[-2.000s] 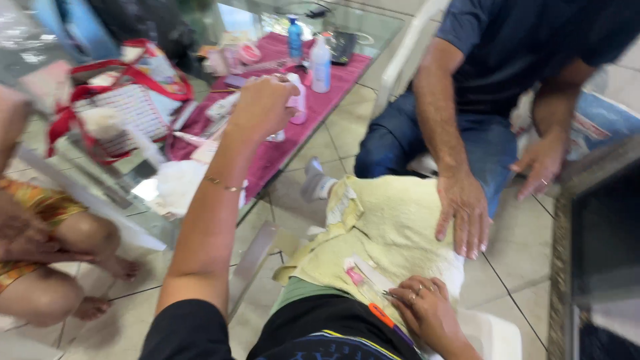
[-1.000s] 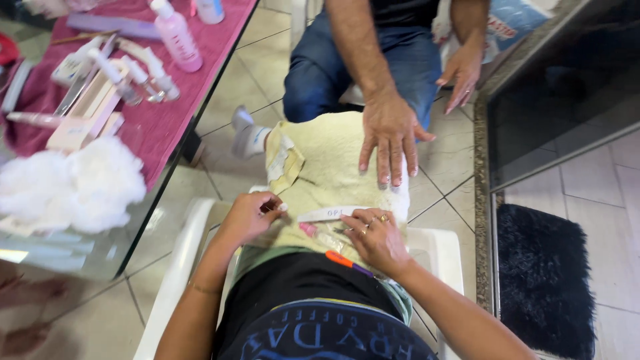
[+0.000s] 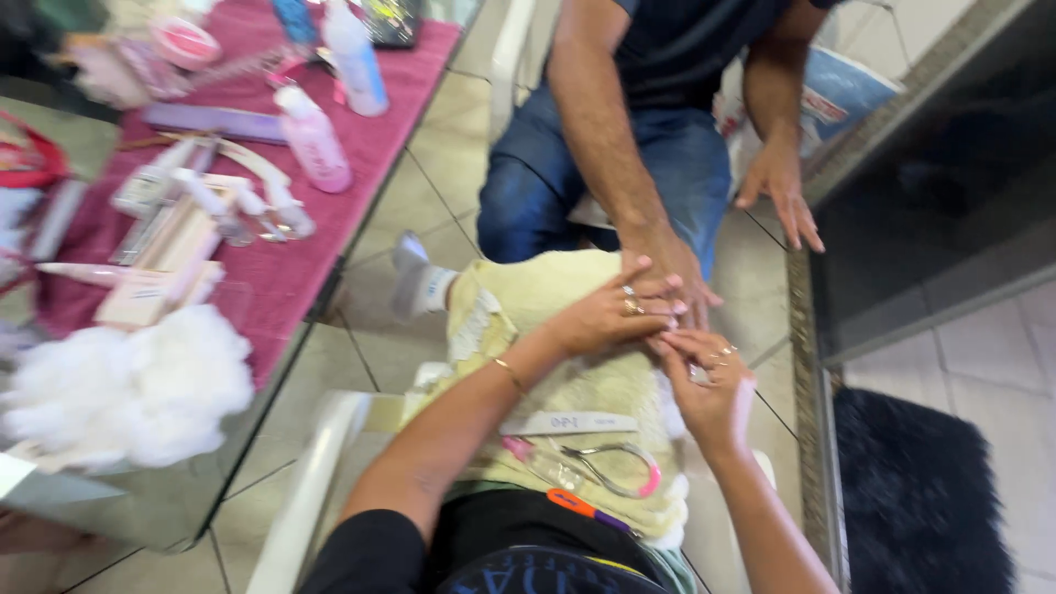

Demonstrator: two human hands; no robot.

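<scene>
My left hand (image 3: 615, 313), with rings, lies over the fingers of another person's hand (image 3: 660, 260) on a pale yellow towel (image 3: 544, 289) across my lap. Close against it is my right hand (image 3: 709, 371), its thumb and fingertips pinched together at that person's fingers; blur hides whether something small is between them. Below on the towel lie a white nail file (image 3: 569, 423), a small clear bottle with a pink cap (image 3: 549, 464), metal cuticle nippers (image 3: 615, 470) and an orange and purple tool (image 3: 587, 511).
A glass table with a magenta towel (image 3: 330, 223) stands at left, bearing a pink bottle (image 3: 315, 140), a clear-blue bottle (image 3: 355, 58), a purple file (image 3: 214, 122) and white cotton (image 3: 132, 388). The other person's second hand (image 3: 780, 194) rests at right. A black mat (image 3: 920, 495) lies lower right.
My left hand was over the table, then at the towel's left side; now it is on the other person's hand. My right hand has moved up from the file to that hand.
</scene>
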